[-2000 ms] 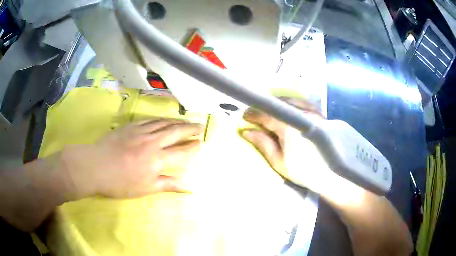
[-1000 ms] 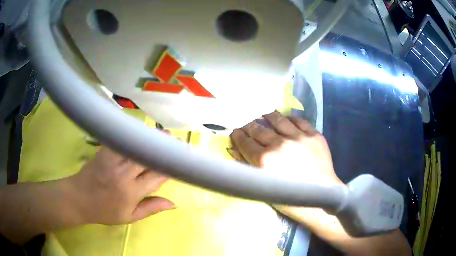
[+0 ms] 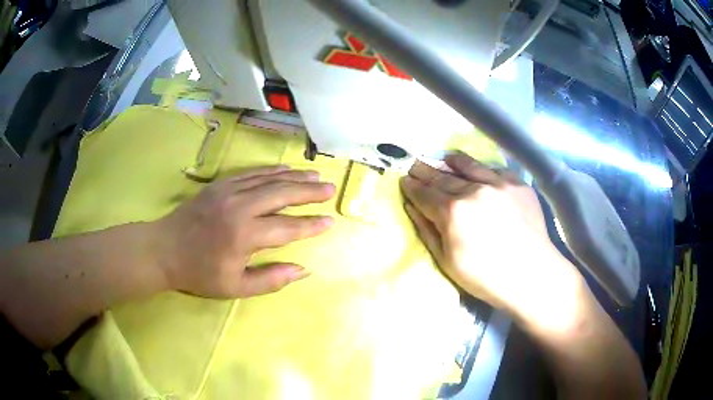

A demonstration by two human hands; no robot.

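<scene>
The yellow bag body (image 3: pixel 313 328) lies spread under the white sewing machine head (image 3: pixel 336 101). My left hand (image 3: pixel 254 226) lies flat on the bag, palm down, fingers apart, just left of an upright slot-shaped handle guide (image 3: pixel 356 190). My right hand (image 3: pixel 477 219) rests palm down at the right of that guide, fingers close together and bent at the tips; whether they pinch the fabric is hidden. Another guide outline (image 3: pixel 205 152) shows at the left, near the bag's upper edge. Glare washes out the fabric in the middle.
The lamp arm (image 3: pixel 469 101) crosses above my right hand, its paddle end (image 3: pixel 598 234) over the metal table (image 3: pixel 602 172). A yellow strap bundle (image 3: pixel 678 332) lies at far right beside slim snips (image 3: pixel 653 306). A grey control panel (image 3: pixel 686 109) stands right rear.
The camera view has shifted, so the machine head and lamp sit higher in the picture. My left hand has moved closer to the guide and lies flatter. My right hand stays right of it.
</scene>
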